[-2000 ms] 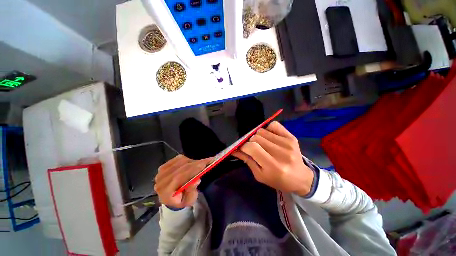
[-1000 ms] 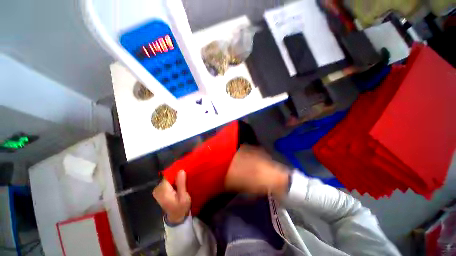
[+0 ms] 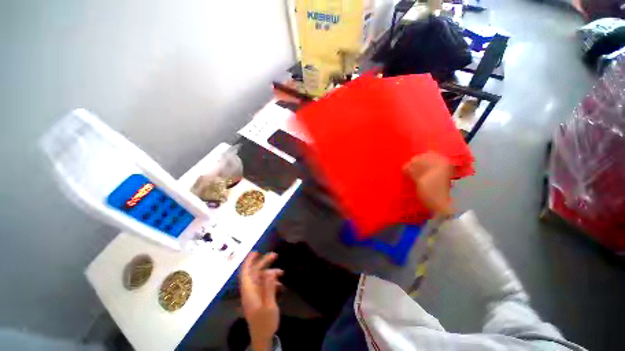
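Note:
My left hand (image 3: 260, 298) is in front of the white machine table's edge, fingers apart, holding nothing. My right hand (image 3: 433, 184) is blurred and lies over the lower right part of the red pieces (image 3: 363, 144). I cannot tell whether its fingers grip a piece or only rest there. The red pieces overlap, with several layered edges at the right; a broad, blurred red sheet faces me at the left of them. The fastening machine (image 3: 109, 175) stands on the white table (image 3: 127, 315), with its dies (image 3: 209, 238) near the edge.
Cups of brass parts (image 3: 175, 291) are in the tabletop on both sides of the machine. A clear bag (image 3: 223, 179) lies behind the right cup. A phone (image 3: 284, 144) lies on paper. A yellow box (image 3: 329, 41) stands at the back; plastic-wrapped goods (image 3: 593, 158) are far right.
The view has swung right. My left hand has let go of the red piece it held. My right hand has moved from in front of the machine table to the red pieces at the right.

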